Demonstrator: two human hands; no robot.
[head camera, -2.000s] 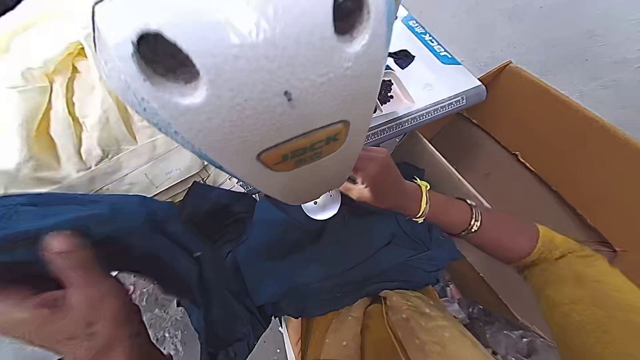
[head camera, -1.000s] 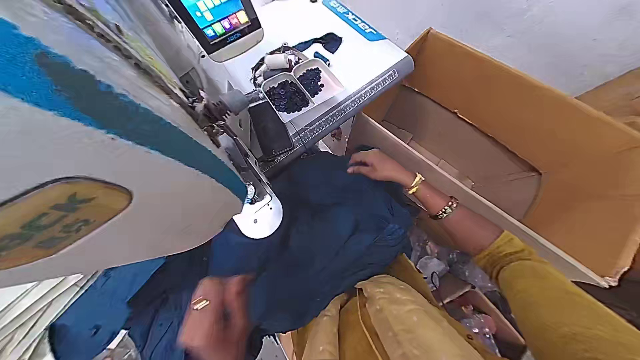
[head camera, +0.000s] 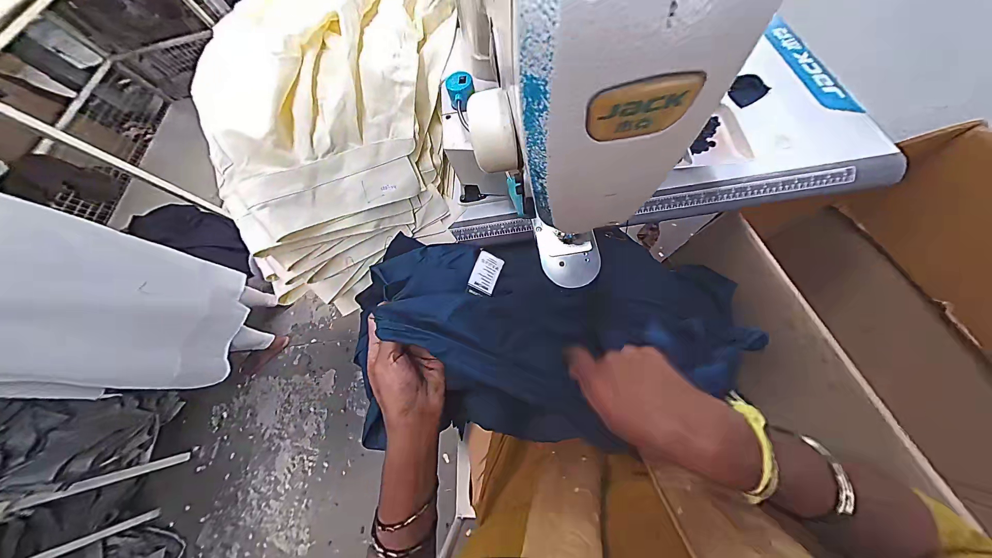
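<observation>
A dark blue cloth garment (head camera: 511, 341) lies bunched over the front of the table, below the head of a white Jack sewing machine (head camera: 620, 155). The machine's rounded metal plate (head camera: 570, 267) shows against the cloth. A white label (head camera: 485, 273) with writing lies on the garment's upper left part. My left hand (head camera: 404, 376) grips the garment's left edge, fingers partly under the fabric. My right hand (head camera: 635, 391), blurred, rests on or just over the garment's right part; its fingertips are indistinct, so a hold there cannot be told.
Stacked cream cloth pieces (head camera: 318, 170) hang at the table's left. An open cardboard box (head camera: 914, 248) stands at the right. A tray of small dark pieces (head camera: 717, 139) sits behind the machine head. A person in white clothing (head camera: 116, 302) stands at the left, beside a metal rack (head camera: 101, 77).
The view has swung left. My left hand, blurred over the cloth one second ago, now grips its left edge. My right hand has moved nearer to me. The white label has come into sight.
</observation>
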